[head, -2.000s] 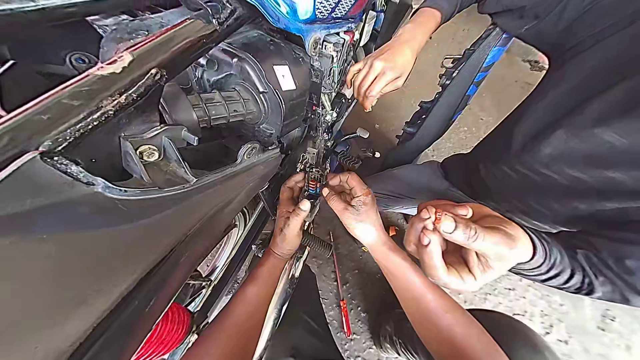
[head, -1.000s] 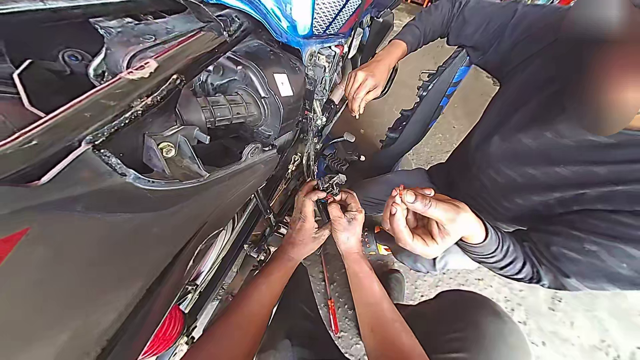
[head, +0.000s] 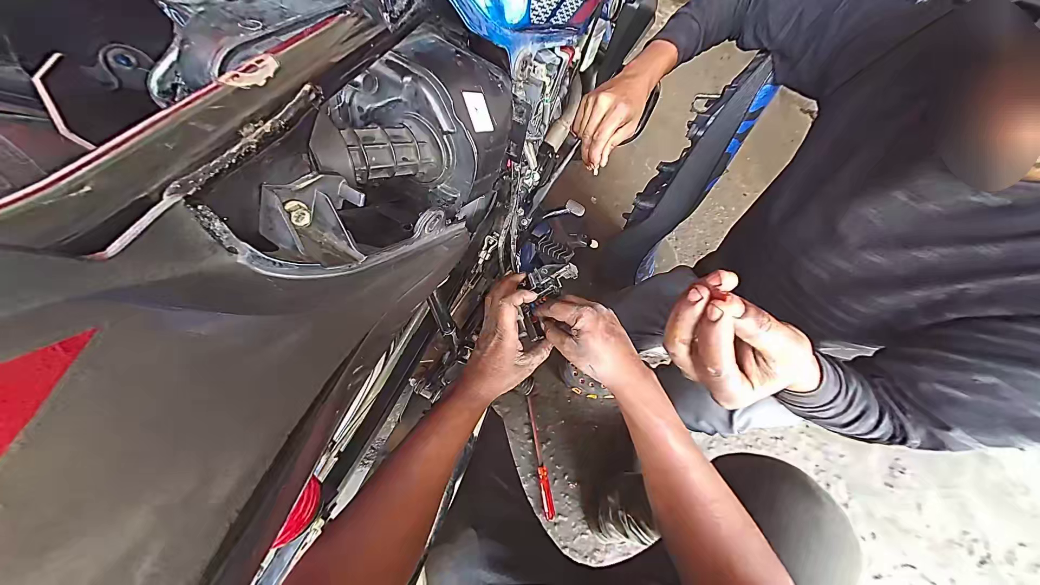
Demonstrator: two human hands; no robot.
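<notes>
Both of my hands are at a small dark part with electrical connectors (head: 548,280) beside the wiring harness (head: 516,187) of a vehicle with dark body panels. My left hand (head: 505,341) grips this part from its left side. From the right, my right hand (head: 587,331) has its fingertips pressed to the same part; what lies between them is mostly hidden. Beyond my fingers the part's upper end shows, black and grey. A screwdriver with a red handle (head: 545,492) lies on the ground below my hands.
A co-worker in dark clothes crouches at the right; one hand (head: 731,345) pinches a small reddish thing, the other (head: 613,110) hangs by the harness. The dark body panel (head: 162,390) fills the left, with a ribbed black housing (head: 390,154) above. A tyre with blue marks (head: 707,154) stands behind.
My hands have shifted about the dark part, which has turned so that its end shows above my fingers. The co-worker still pinches the small reddish thing. The view has moved somewhat.
</notes>
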